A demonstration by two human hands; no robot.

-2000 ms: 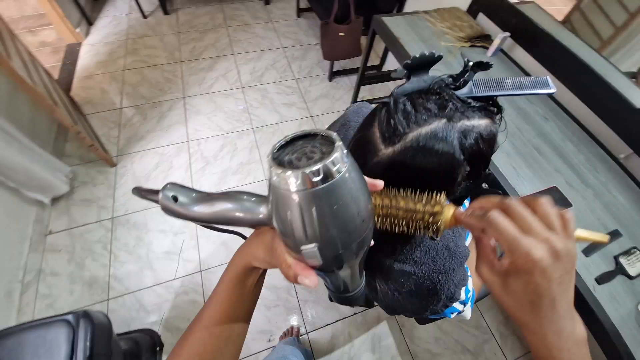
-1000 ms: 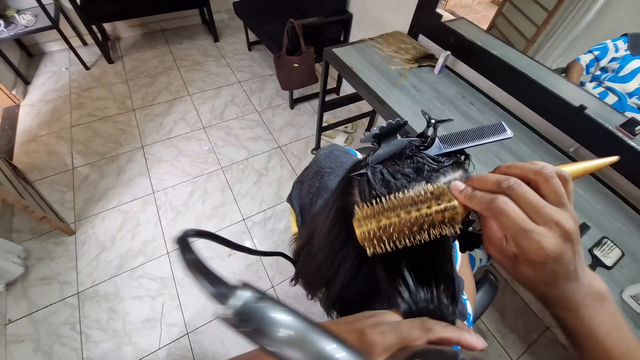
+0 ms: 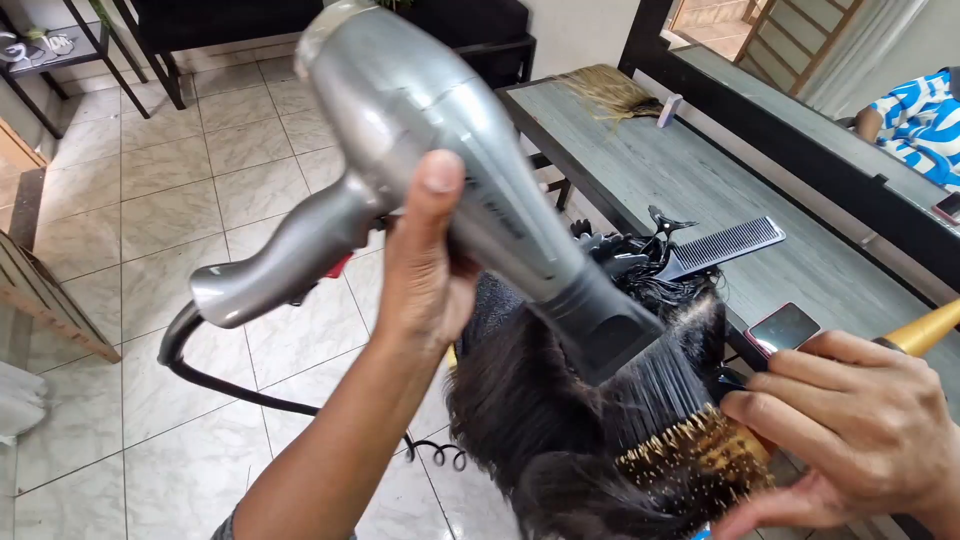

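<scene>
My left hand (image 3: pixel 431 277) grips the barrel of a grey hair dryer (image 3: pixel 420 112), whose black flat nozzle (image 3: pixel 604 322) points down at a person's dark hair (image 3: pixel 525 390). My right hand (image 3: pixel 847 427) holds a round bristle brush (image 3: pixel 701 457) at its barrel end, the yellow handle (image 3: pixel 926 328) extending right beyond the fingers. A section of straight hair runs from the scalp down onto the bristles. On top of the head, black claw clips (image 3: pixel 664 223) fasten damp hair, and a grey comb (image 3: pixel 724 246) is tucked in there. The person's face is hidden.
A grey counter (image 3: pixel 592 142) beneath a large mirror (image 3: pixel 825 97) bears a blond hair piece (image 3: pixel 611 88), a small pale box (image 3: pixel 670 109) and a phone (image 3: pixel 782 330). The dryer's black cord (image 3: pixel 240 394) hangs over the tiled floor (image 3: pixel 172 360). A black seat stands at the back.
The dryer has risen above the head, its nozzle now down towards the hair. The brush has moved from the top of the head down to the lower lengths of hair.
</scene>
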